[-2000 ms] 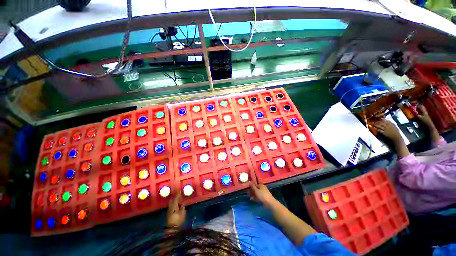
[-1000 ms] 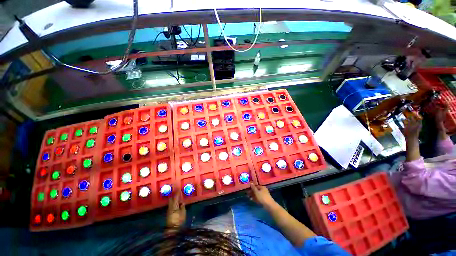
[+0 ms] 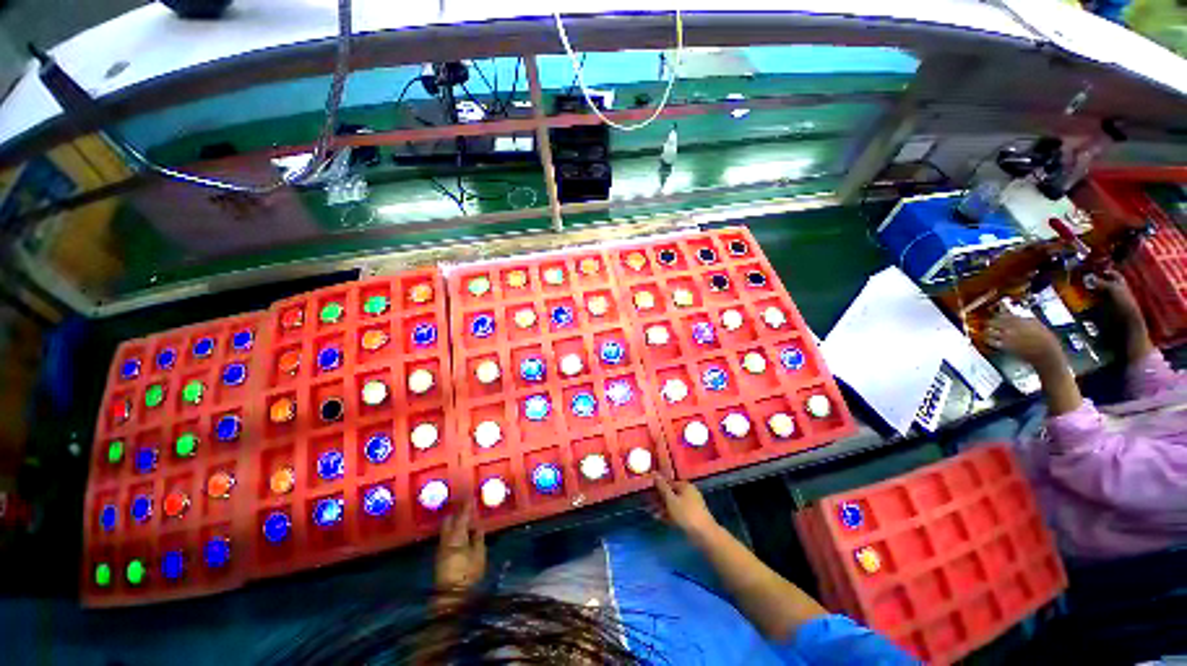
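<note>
Red-orange compartment trays lie edge to edge in front of me. The middle tray [image 3: 510, 510] holds round display units, one per filled pocket, lit white, blue, green and orange. My left hand [image 3: 458, 552] touches its front left corner, fingers pointing forward. My right hand [image 3: 682, 505] touches its front right corner, by the right tray [image 3: 758, 455]. Both hands are small and blurred; whether they grip the rim is not clear. Several dark units [image 3: 704, 254] sit at the right tray's back. The left trays [image 3: 115, 596] hold lit units and one dark one.
A mostly empty red tray [image 3: 970, 559] sits on a stack at front right. White sheets [image 3: 883, 341] and a blue box [image 3: 940, 245] lie beyond. A pink-sleeved person's hands [image 3: 1028, 341] work at an orange-brown fixture at right. A rail and raised white shelf [image 3: 443, 29] span the back.
Many units have changed colour between blue, green, red, orange and white. My hands have stayed at the tray edge. The pink-sleeved person's hands lifted, then came down again to the fixture.
</note>
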